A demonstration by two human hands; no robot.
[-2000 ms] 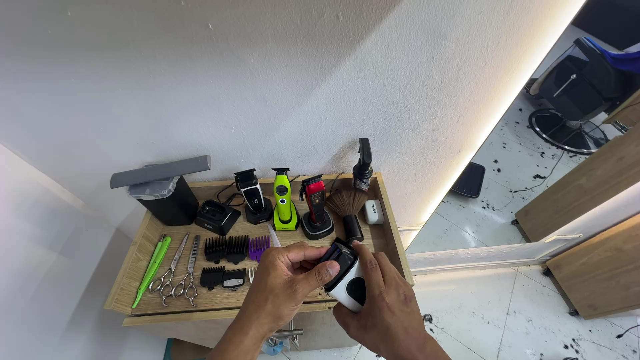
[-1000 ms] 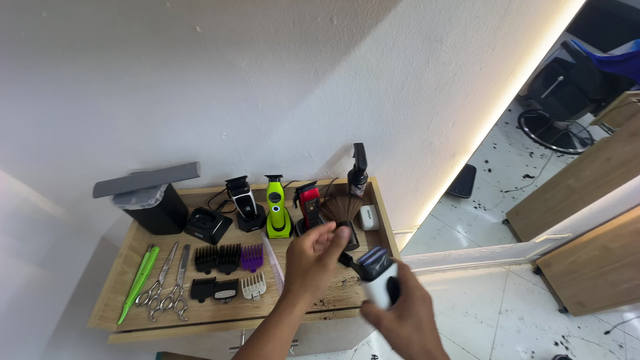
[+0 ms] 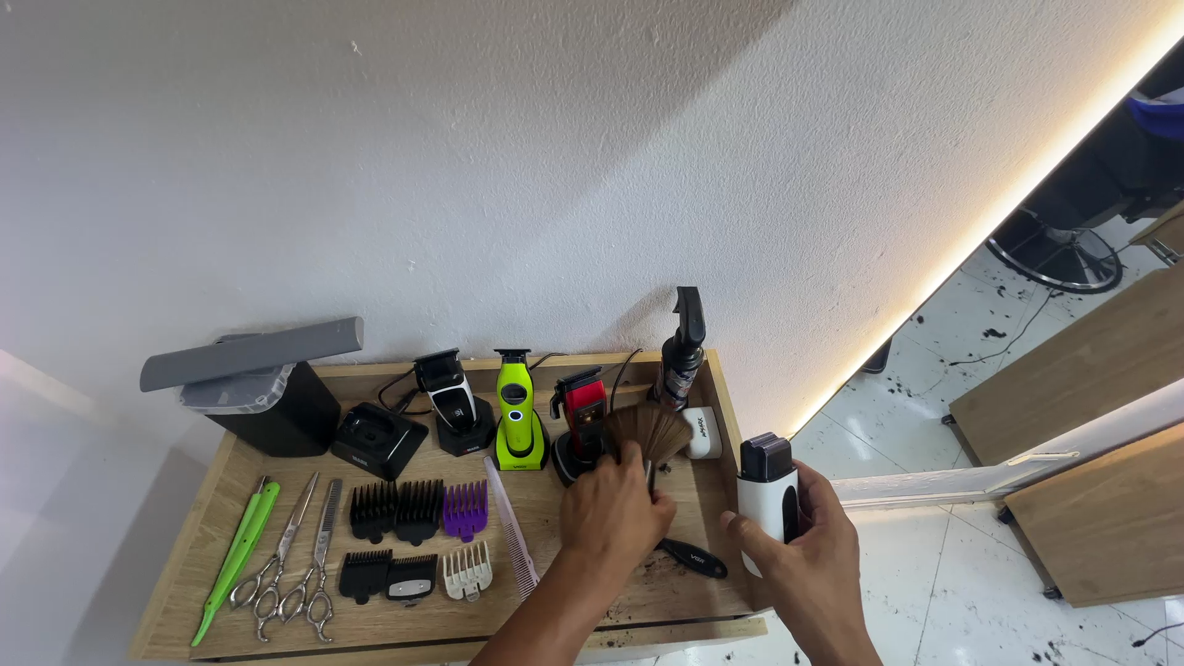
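My left hand (image 3: 612, 513) is closed around the handle of a neck duster brush, whose brown bristles (image 3: 652, 430) fan out above the fingers. In my right hand (image 3: 814, 564) a white foil shaver (image 3: 768, 504) stands upright, its black foil head uncovered, at the tray's right edge. A small black VGR cleaning brush (image 3: 694, 559) lies between the hands on the wooden tray (image 3: 555, 601). Just behind the duster are a red clipper (image 3: 585, 412) on its stand, a black spray bottle (image 3: 680, 356) and a white box-shaped item (image 3: 704, 433).
Left of the hands are a lime-green trimmer (image 3: 516, 416), a black and silver clipper (image 3: 451, 398), a charging base (image 3: 379, 442), clipper guards (image 3: 419, 511), a pink comb (image 3: 511, 527), scissors (image 3: 277, 560), a green razor (image 3: 239, 555) and a lidded black bin (image 3: 277, 407). A mirror stands right.
My left hand has left the shaver and taken hold of the duster. The small black brush, near the left hand one second ago, now lies on the tray. My right hand still holds the shaver.
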